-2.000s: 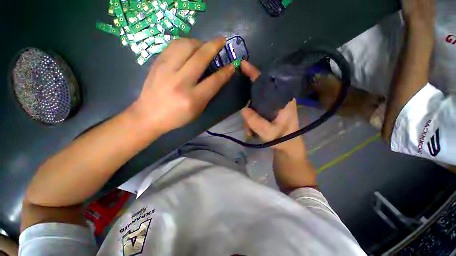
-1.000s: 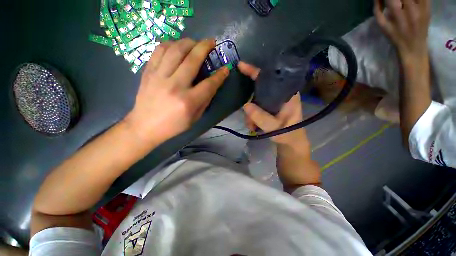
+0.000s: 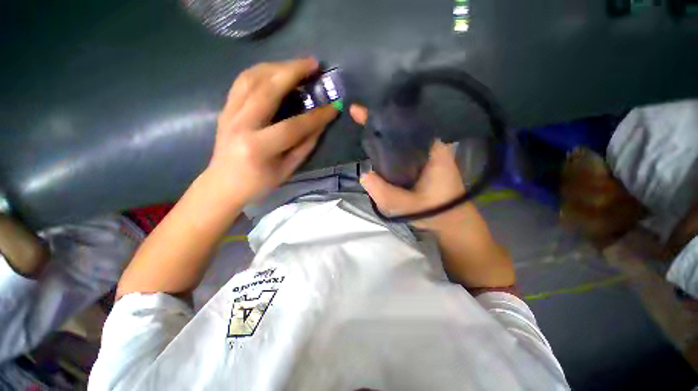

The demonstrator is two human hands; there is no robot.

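Observation:
My left hand (image 3: 256, 137) holds a black housing (image 3: 320, 89) with pale bars inside, above the bench and left of centre. A small green circuit board (image 3: 337, 105) shows at the housing's lower right end, by my fingertips. My right hand (image 3: 417, 187) is closed around a dark electric screwdriver (image 3: 398, 141), which is blurred. One finger of it points toward the housing. The driver's bit cannot be made out, and there is a gap between driver and housing. A thick black cord (image 3: 499, 145) loops to the right of the driver.
A round dish of screws (image 3: 239, 14) is cut off by the top edge. A small green and white strip (image 3: 461, 15) lies at the top. The dark green bench (image 3: 115, 99) ends just before my body. People in pale clothing (image 3: 662, 149) are at both sides.
The view has swung, so the screw dish shows nearer top centre and the heap of circuit boards is out of view. Both hands keep their holds on housing and driver.

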